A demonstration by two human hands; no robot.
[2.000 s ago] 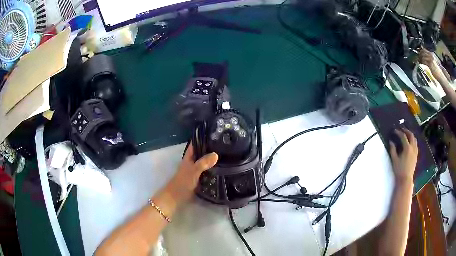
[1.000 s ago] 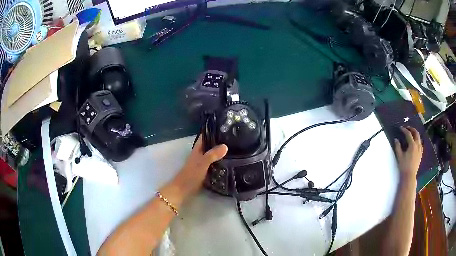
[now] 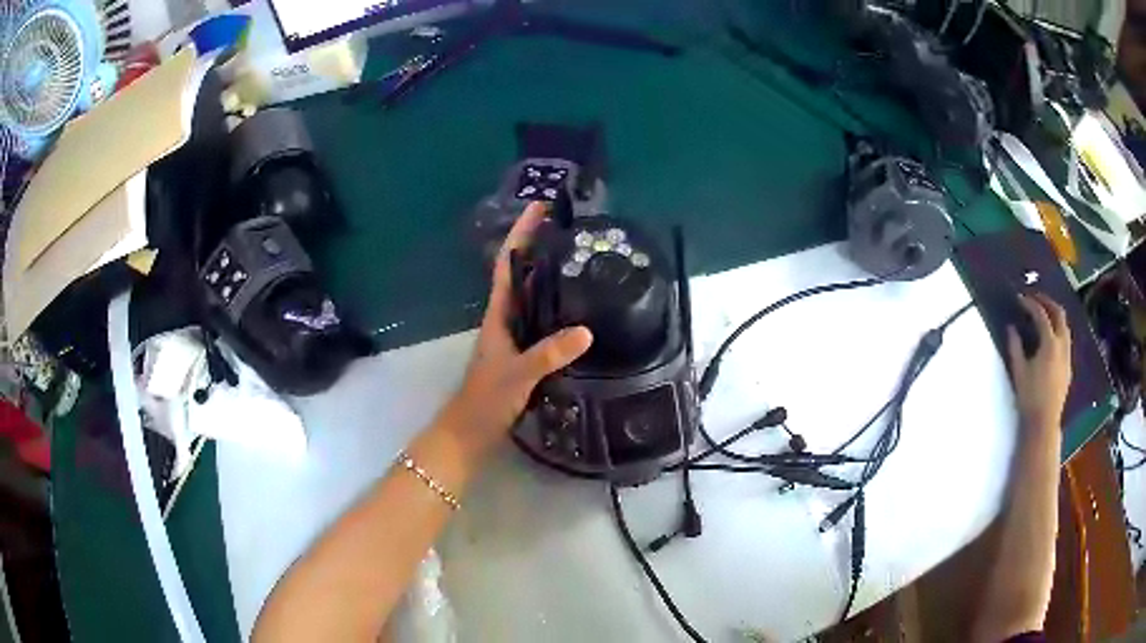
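A dark PTZ dome camera (image 3: pixel 616 302) stands upright on the whitish sheet (image 3: pixel 503 553), its ring of pale LEDs at the top of the round head and a square lens window in the base below. Thin black antennas stand at its sides. My left hand (image 3: pixel 509 333) is around the camera's left side, thumb on the front of the head and fingers reaching up behind the antennas. My right hand (image 3: pixel 1041 352) rests on a mouse (image 3: pixel 1024 329) on the dark pad (image 3: pixel 993 270). Black pigtail cables (image 3: pixel 867 465) lie to the camera's right.
More dark cameras lie behind (image 3: pixel 540 189), at left (image 3: pixel 270 295) and at right (image 3: pixel 899 214). A white strip (image 3: pixel 138 440), crumpled white material (image 3: pixel 189 377), cardboard (image 3: pixel 113 163) and a blue fan (image 3: pixel 44 63) are at left. A monitor (image 3: pixel 333 19) is at the far edge.
My left hand's fingers have moved up along the camera's side, and its thumb is higher on the head. The round head has turned, its LEDs now nearer the top. My right hand stays on the mouse.
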